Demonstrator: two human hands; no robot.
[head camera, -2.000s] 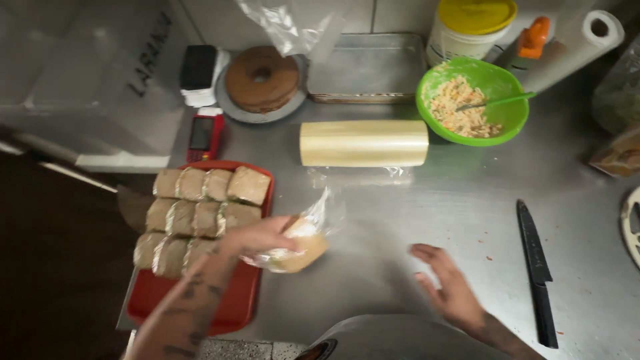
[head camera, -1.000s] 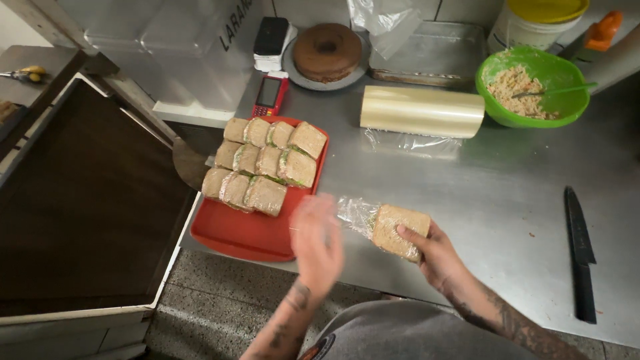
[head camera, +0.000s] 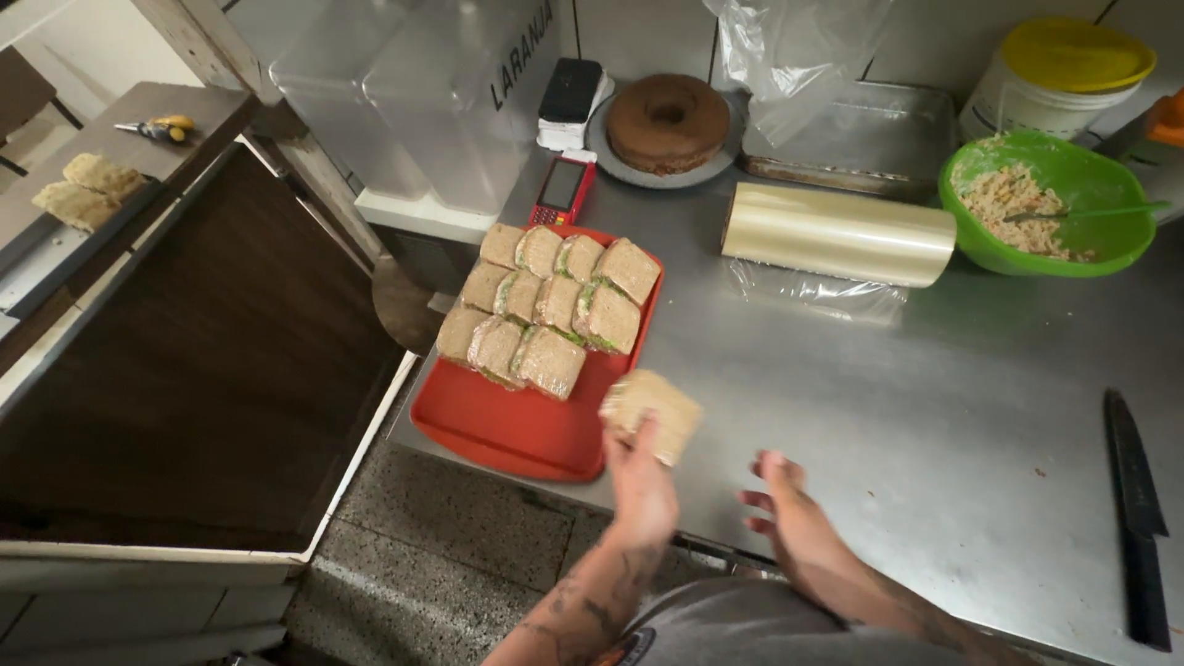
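Note:
My left hand (head camera: 643, 472) grips a plastic-wrapped sandwich (head camera: 651, 414) by its lower edge, just right of the front part of a red tray (head camera: 518, 435). Rows of wrapped sandwiches (head camera: 546, 359) fill the back and middle of that tray, some with green filling showing. My right hand (head camera: 777, 499) is empty, its fingers apart, over the front edge of the steel counter (head camera: 860, 407). A roll of clear film (head camera: 837, 236) lies behind, its loose end flat on the counter.
A green bowl of filling (head camera: 1054, 208) with a spoon stands at back right, near a yellow-lidded bucket (head camera: 1054, 83). A black knife (head camera: 1136, 518) lies far right. Behind the tray are a red card terminal (head camera: 562, 190), a ring cake (head camera: 668, 125) and a metal baking pan (head camera: 856, 139).
The wrapped sandwich, in my right hand a second ago, is now in my left hand near the tray. My right hand has let go of it.

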